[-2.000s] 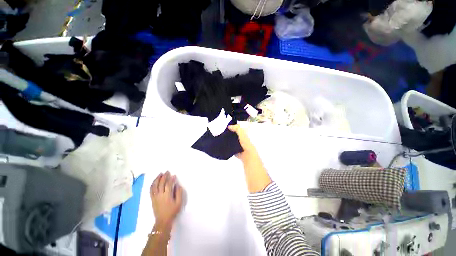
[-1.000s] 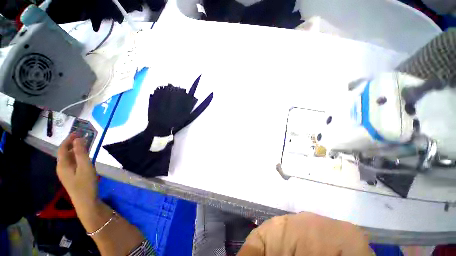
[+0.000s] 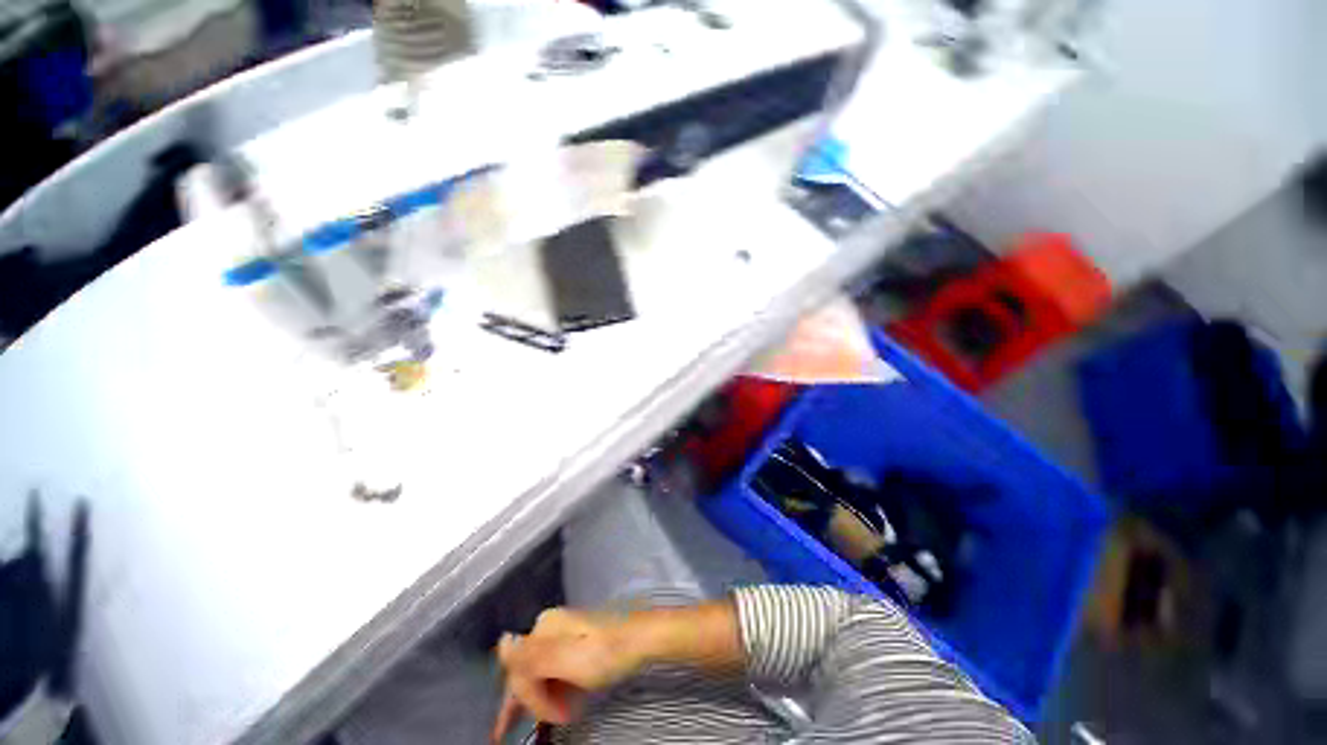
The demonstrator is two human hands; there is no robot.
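Note:
My right hand (image 3: 560, 665) is below the table's front edge, over my lap, with fingers bent and apart and nothing visible in it. My left hand is out of the picture. The white sewing machine (image 3: 480, 204) with a blue stripe is blurred at upper left; its needle area (image 3: 393, 342) has a brass-coloured spot. Black snips (image 3: 523, 332) lie right of the needle, beside a dark square piece (image 3: 588, 274). Blurred dark pointed shapes (image 3: 58, 582) show at the far left, probably ends of black fabric.
The white table's front edge (image 3: 568, 473) runs diagonally. Below it at right is a blue crate (image 3: 1004, 524) holding dark pieces. Red stools or bins (image 3: 1019, 299) stand behind it. A pale orange sheet (image 3: 830, 349) hangs by the table edge. A checked roll (image 3: 419, 37) is at the top.
The view has swung right and down from the table. My left hand, earlier at the left table edge, has left the picture. My right hand now shows below the table edge.

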